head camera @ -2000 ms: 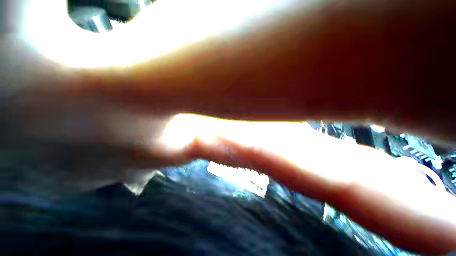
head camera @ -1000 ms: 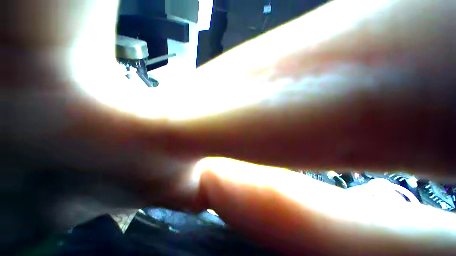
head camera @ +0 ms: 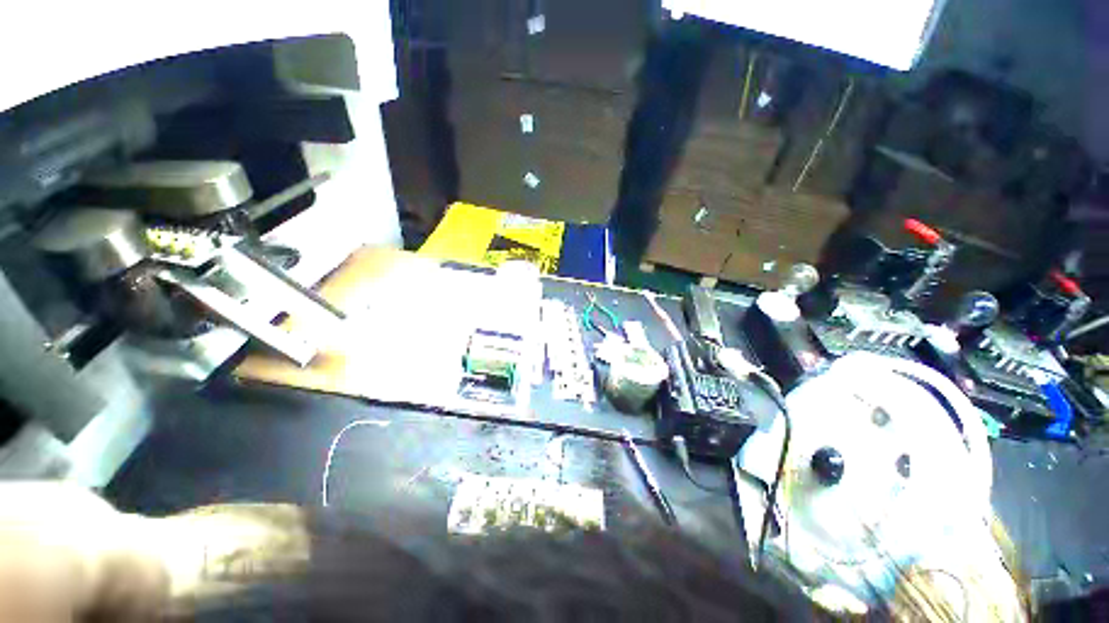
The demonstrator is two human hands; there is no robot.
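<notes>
A small panel with yellowish parts (head camera: 525, 504) lies flat on the dark mat (head camera: 401, 456), low in the centre. A thin pen-like tool (head camera: 649, 480) lies to its right. At the lower left edge is a blurred, overexposed skin-toned shape, seemingly my left hand (head camera: 110, 562); its fingers cannot be made out. A blurred yellowish shape at the lower right may be my right hand (head camera: 967, 587); this is unclear. A dark, blurred mass covers the bottom centre and hides the panel's near edge.
White machine (head camera: 371, 158) at left, its arms holding a component strip (head camera: 183, 241). Brown board (head camera: 328, 371) with a green-white framed device (head camera: 491, 361). Green-handled cutters (head camera: 598, 319), round tub (head camera: 630, 375), black station (head camera: 703, 411), white fan (head camera: 870, 456), red-tipped clamps (head camera: 924, 231).
The large blurred skin-toned shapes that covered most of the view have moved away, and the bench shows. A blurred shape remains at the lower left.
</notes>
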